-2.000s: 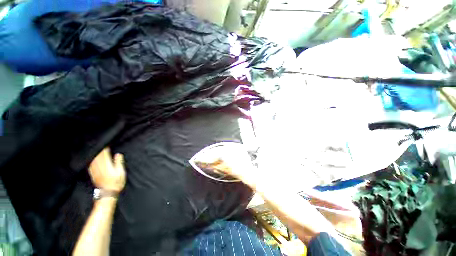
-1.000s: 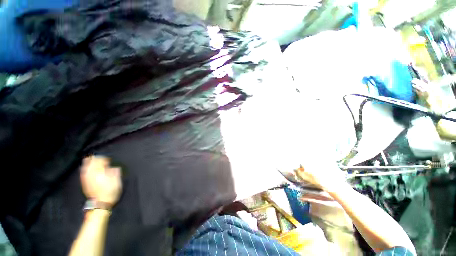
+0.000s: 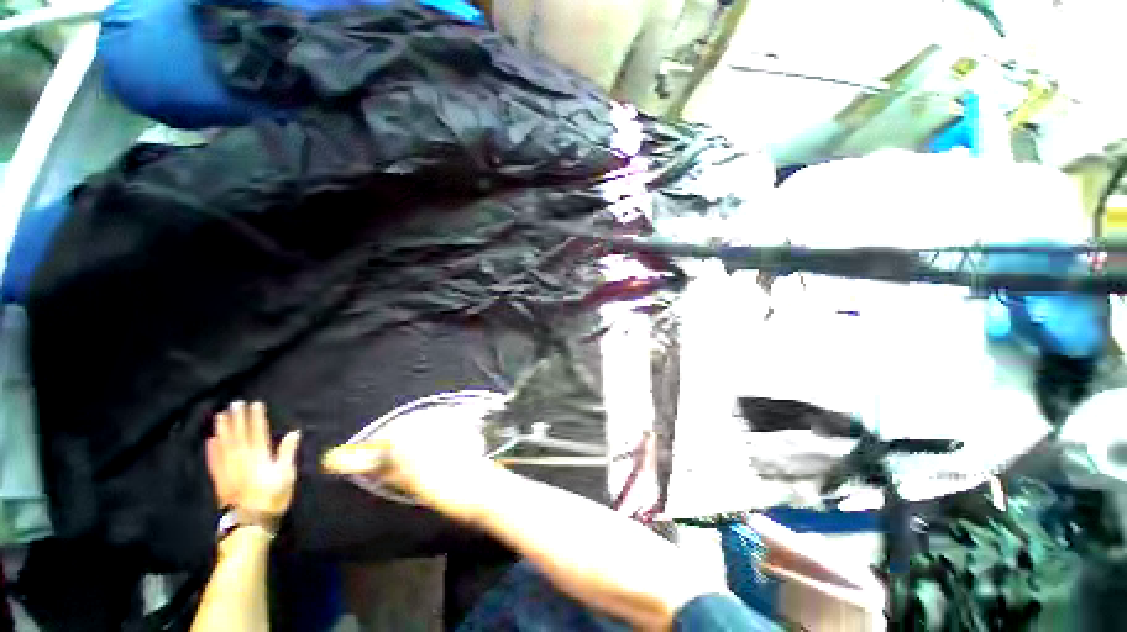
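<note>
A large dark garment [image 3: 235, 296] is spread over the table, wrinkled at the far side and smoother near me. My left hand [image 3: 251, 463] lies flat on it with fingers apart, a watch or band at the wrist. My right hand [image 3: 383, 467] is closed on the handle of a steam iron [image 3: 447, 426], which is on the cloth to the right of my left hand. The iron's pale edge outline shows; its handle is mostly hidden by my hand. A shiny pinkish strip [image 3: 627, 198] runs along the garment's right part.
The white pressing table [image 3: 915, 198] extends right. A dark hose [image 3: 853, 262] crosses above it. A blue padded shape [image 3: 161, 62] is at the far left. Crumpled grey-green cloth [image 3: 989, 568] is at the lower right. A blue thing [image 3: 1051, 309] stands at the right.
The iron has moved from the right, off the garment's edge, leftward onto the cloth near my left hand. My left hand's fingers are now spread flat. The view has shifted.
</note>
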